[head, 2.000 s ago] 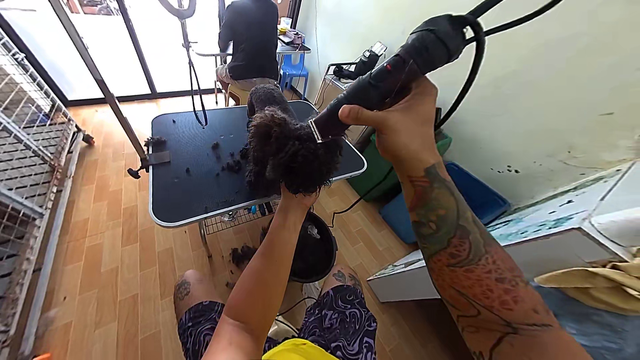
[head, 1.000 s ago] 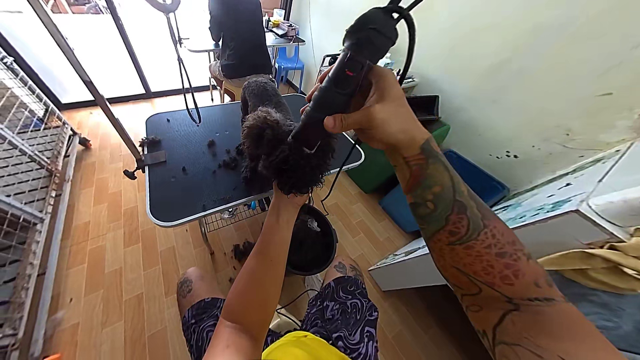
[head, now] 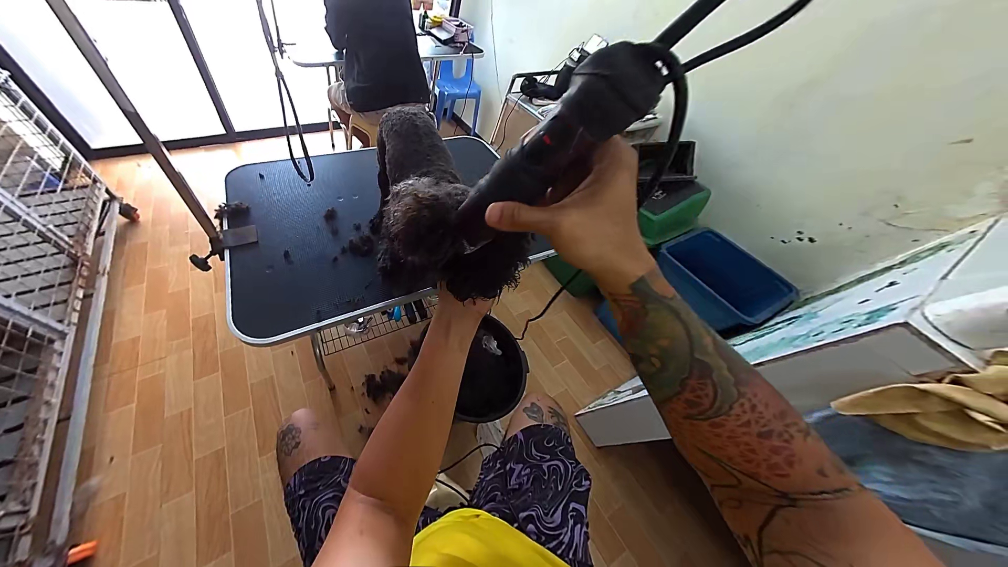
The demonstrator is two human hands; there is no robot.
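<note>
A dark curly-coated dog [head: 421, 157] stands on a black grooming table [head: 276, 291], its head toward me at the near edge. My right hand [head: 587, 216] is closed around black corded electric hair clippers [head: 551, 146], whose blade end lies against the side of the dog's head. Under the head is my left hand [head: 463, 303], mostly hidden by the curly fur; it touches the muzzle or chin, but its fingers cannot be made out. Tufts of cut dark fur [head: 361, 244] are scattered on the tabletop left of the dog.
A metal arm [head: 138, 118] is clamped at the table's left, with a hanging loop [head: 291, 118]. Below are a black bucket [head: 516, 370] and fur on the floor. Wire cages [head: 47, 260] stand left, blue [head: 724, 276] and green bins right. A person [head: 382, 59] sits behind the table.
My right hand and the clippers have moved over the dog's head, tilting upright a second ago and slanting again now. The dog's head has shifted a little under them. My left hand stays beneath the head.
</note>
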